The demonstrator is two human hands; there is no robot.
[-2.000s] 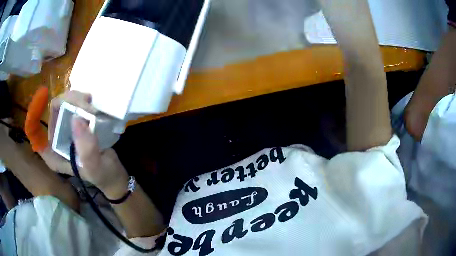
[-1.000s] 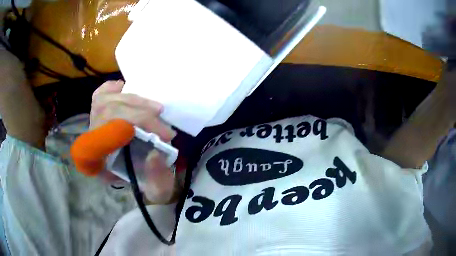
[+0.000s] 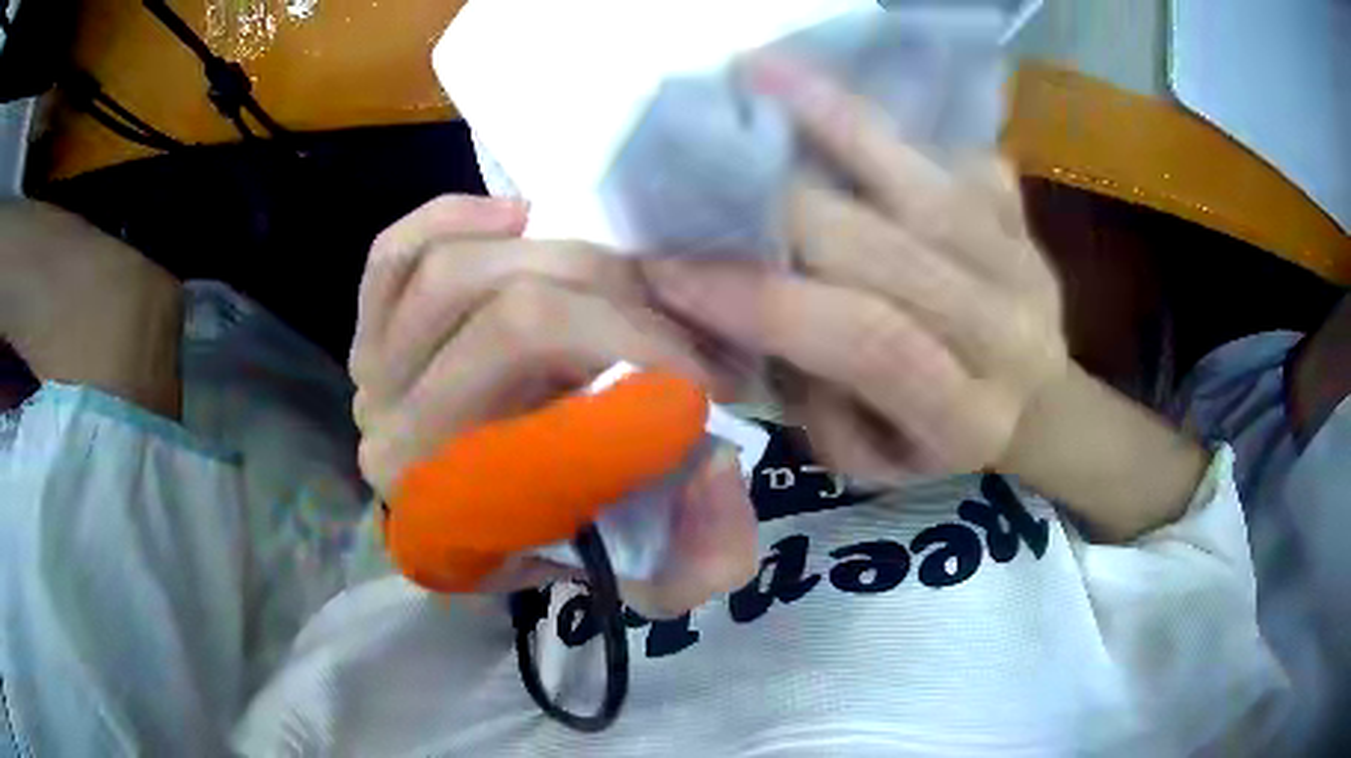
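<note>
A security camera's white housing (image 3: 548, 104) is at the top centre, brightly lit and partly hidden by my hands. My left hand (image 3: 519, 356) is closed around the bracket (image 3: 637, 526) below it, which is mostly covered. One finger wears an orange finger cot (image 3: 548, 474). A black pigtail cable (image 3: 609, 652) hangs in a loop below the bracket. My right hand (image 3: 904, 282) holds a crumpled grey wiping cloth (image 3: 704, 170) against the housing; the cloth and fingertips are blurred.
The orange-brown tabletop (image 3: 1185, 163) curves across the top, with black cords (image 3: 222, 82) at its left end. A white sheet or board (image 3: 1274, 89) is at the upper right. Other people's arms and pale sleeves (image 3: 104, 489) are at both sides, close to my elbows.
My right arm, earlier stretched out to the upper right, has come in with the cloth onto the camera. My left hand and the camera have moved right and nearer my chest.
</note>
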